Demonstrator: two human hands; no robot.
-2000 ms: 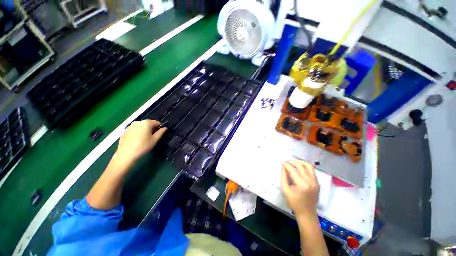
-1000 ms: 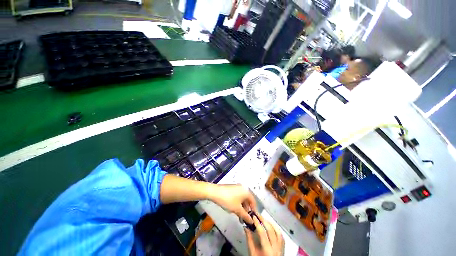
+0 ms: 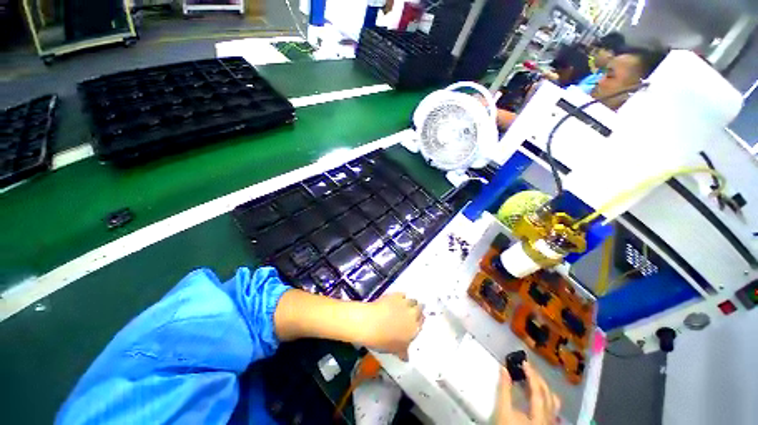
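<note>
My right hand (image 3: 525, 400), at the lower right over the machine bed, holds a small black housing (image 3: 516, 365) in its fingertips. My left hand (image 3: 397, 324) rests at the bed's left edge with its fingers curled; whether it holds anything is hidden. Orange-brown jigs (image 3: 537, 327) with dark cut-outs stand on the grey fixture plate (image 3: 494, 336), beyond my right hand. The brass-coloured machine head (image 3: 553, 236) with its white nozzle (image 3: 521, 258) is above the rear jigs. Tiny dark specks (image 3: 458, 243) lie on the white bed left of the jigs.
A black blister tray (image 3: 349, 220) lies left of the machine, with a white fan (image 3: 455, 130) behind it. More black trays (image 3: 179, 104) lie on the green surface at the far left, near a small black part (image 3: 119, 218). People are behind the machine. An orange connector (image 3: 366, 369) hangs below the bed.
My hands were together around a black piece and are now apart. My right hand has moved right with the housing towards the jigs. The view has shifted slightly.
</note>
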